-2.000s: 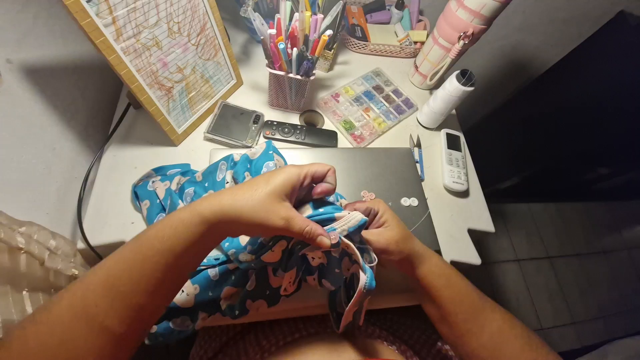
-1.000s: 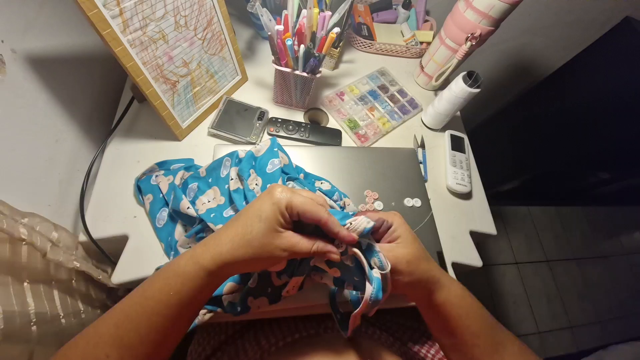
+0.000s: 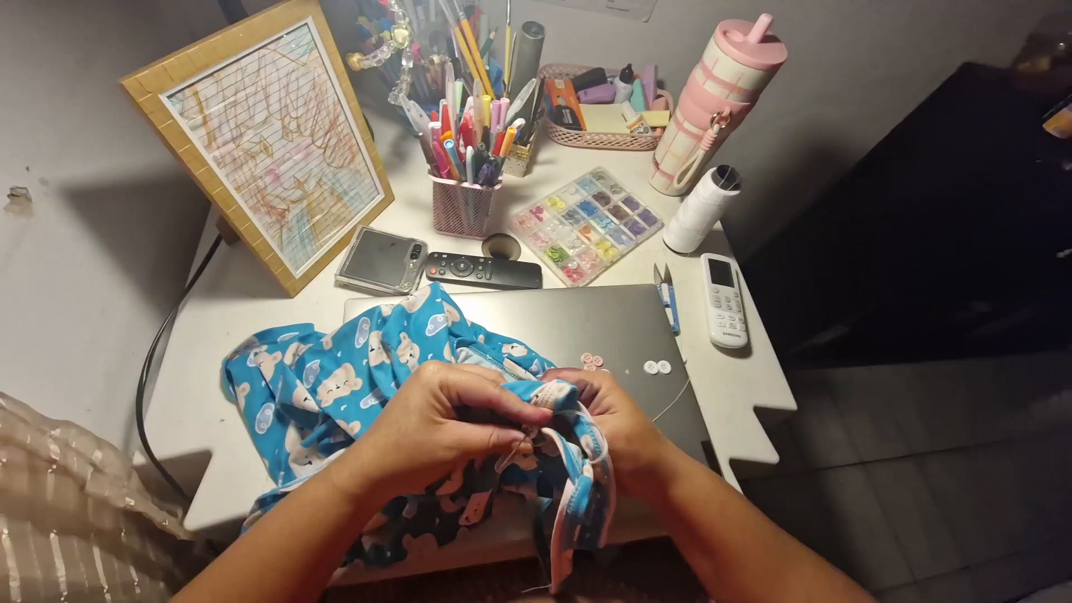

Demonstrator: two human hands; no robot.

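Blue bear-print fabric [image 3: 339, 377] lies bunched over a closed grey laptop [image 3: 620, 322]. My left hand [image 3: 456, 410] pinches the fabric's edge between thumb and index finger, where a small button and a bit of thread seem to show. On the other side of the same folded edge, my right hand [image 3: 611, 410] grips the cloth, its fingertips partly hidden. A strip with white edging hangs below both hands. Pink buttons [image 3: 593, 362] and two white buttons [image 3: 657, 367] rest on the laptop. Thread [image 3: 672, 400] trails across the laptop's right side.
Beyond the laptop are a phone [image 3: 381, 260], a black remote [image 3: 484, 270], a pen holder [image 3: 465, 205] and a bead organizer [image 3: 588, 224]. Rightward stand a thread spool [image 3: 702, 211], blue-handled snips [image 3: 667, 301], a white remote [image 3: 724, 301] and a pink tumbler [image 3: 712, 109]. A framed picture [image 3: 276, 151] leans at left.
My left hand has come down from its raised position over the fabric two seconds ago, and its thumb and index finger now pinch the edge. My right hand keeps its hold on the cloth.
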